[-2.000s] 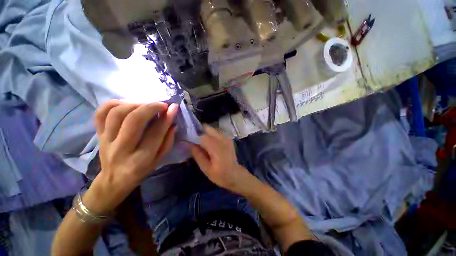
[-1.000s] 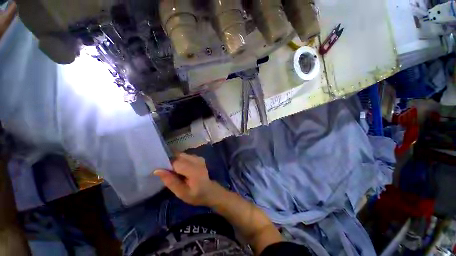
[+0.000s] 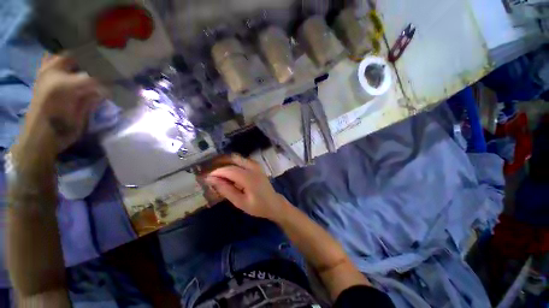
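My left hand (image 3: 65, 99), blurred, is at the left beside the overlock machine's head (image 3: 180, 30). Its fingers are closed on a bunched blue-grey garment piece (image 3: 103, 115), which hangs below the palm. My right hand (image 3: 247, 187) is in front of the table's front edge, right of the bed's lower corner; its fingers are loosely bent and no cloth shows in it. The metal machine bed (image 3: 135, 163) is bare beside the brightly lit needle area (image 3: 171, 129).
Tension knobs (image 3: 277, 55) line the machine front, above a forked metal bracket (image 3: 308, 126). A tape roll (image 3: 374, 75) and red snips (image 3: 402, 42) lie on the table at right. A blue-grey cloth heap (image 3: 397, 186) hangs below the edge. Violet cloth (image 3: 108, 210) lies lower left.
The garment piece has come off the machine bed to the left. My left hand has come further into view there. My right hand has let go of the cloth edge and moved slightly up and right.
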